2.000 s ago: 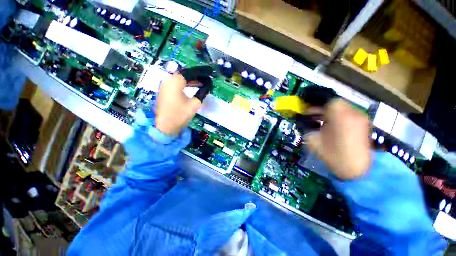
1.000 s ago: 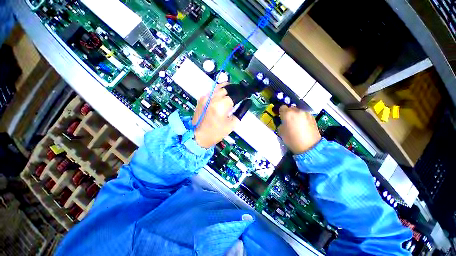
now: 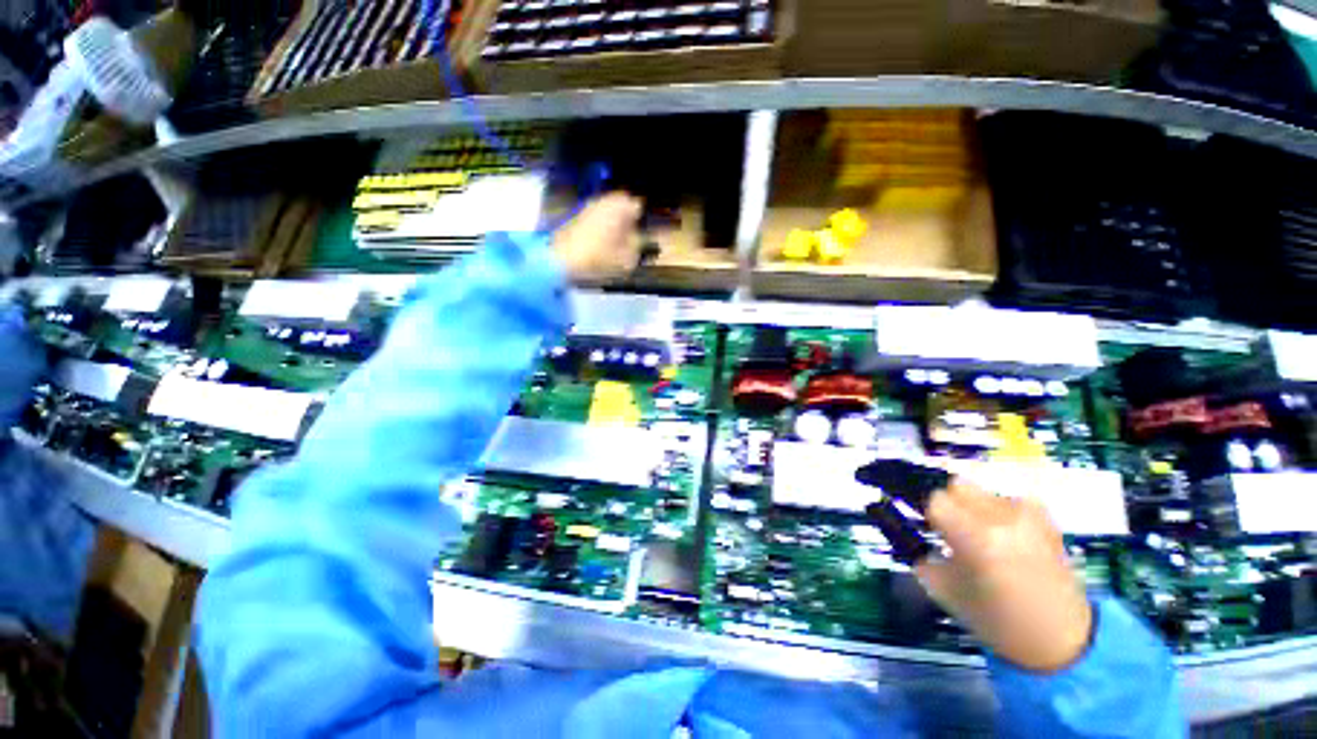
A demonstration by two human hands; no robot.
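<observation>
My left hand (image 3: 600, 235) reaches over the boards into a dark shelf bin. Its fingertips are blurred against the dark, so I cannot tell whether it holds anything. My right hand (image 3: 1008, 578) holds a black core part (image 3: 903, 505) above the circuit board (image 3: 794, 570) in front, over the edge of its long white bar (image 3: 831, 474). A yellow block (image 3: 614, 404) sits on the board to the left, above another white bar (image 3: 571, 451). Red wound coils (image 3: 838, 393) sit on the right board, and another yellow block (image 3: 1018, 436) is behind my right hand.
A carton (image 3: 903, 270) holds loose yellow blocks (image 3: 828, 235). White sheets (image 3: 448, 217) with yellow-black parts lie left of my left hand. Upper shelf trays (image 3: 628, 32) hold rows of parts. A blue wrist cord (image 3: 470, 108) runs upward. A blue sleeve (image 3: 36, 477) shows at far left.
The view has swung up to the shelves. My left hand has gone from the board, where it was at a black part, into the shelf bin. My right hand has left the yellow block and moved right.
</observation>
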